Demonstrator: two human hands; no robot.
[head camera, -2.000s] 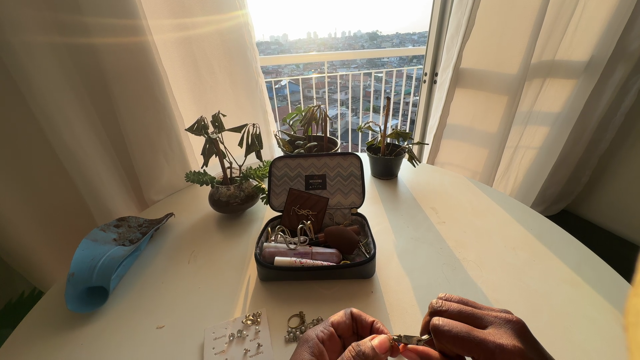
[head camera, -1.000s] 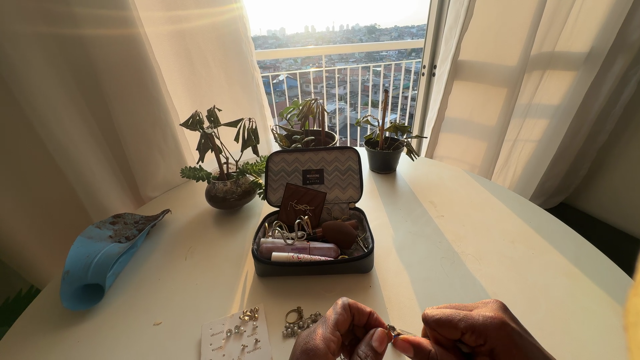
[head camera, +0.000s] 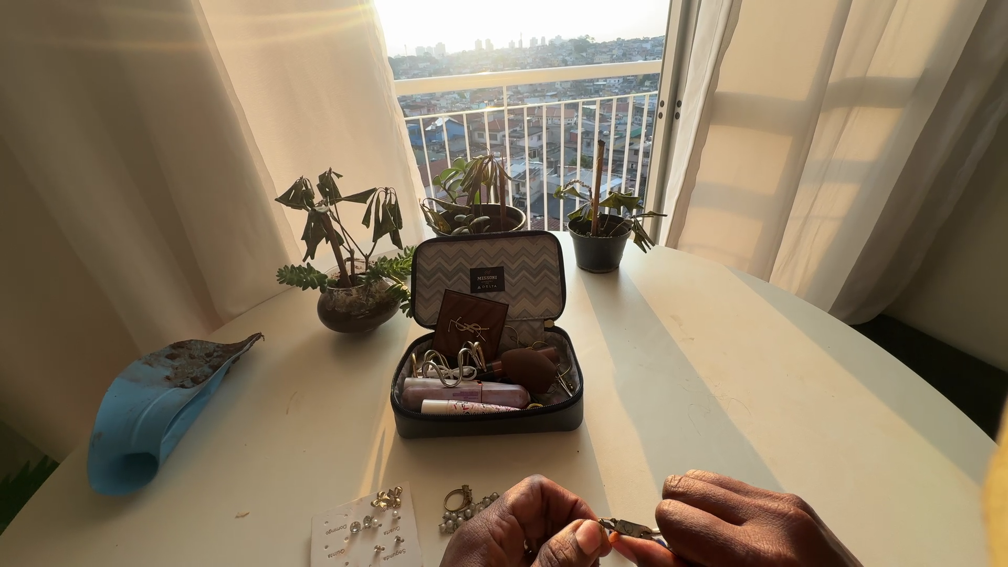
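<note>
My left hand (head camera: 535, 528) pinches one end of a small metal piece (head camera: 626, 528) between thumb and forefinger, low in the view. The fingers of my right hand (head camera: 740, 520) close on its other end; what kind of piece it is cannot be told. Left of my left hand lie a ring (head camera: 457, 498) and pearl-like beaded jewelry (head camera: 455, 521). Beside them is a white earring card (head camera: 335, 528) with several studs and printed words. Behind stands an unzipped cosmetics case (head camera: 488, 425), its lid upright, holding a brown compact (head camera: 470, 323), a purple tube (head camera: 465, 392) and a brown sponge or brush (head camera: 528, 370).
On the round white table (head camera: 669, 378), a blue scoop (head camera: 142, 417) with soil lies at the left. Potted plants stand behind the case: one in a glass bowl (head camera: 358, 307), one in a wide pot (head camera: 504, 216), one in a black pot (head camera: 600, 248). Curtains flank a railing.
Both hands stay low in front of the case, gripping the small metal piece. The angle of the right fingers has shifted slightly.
</note>
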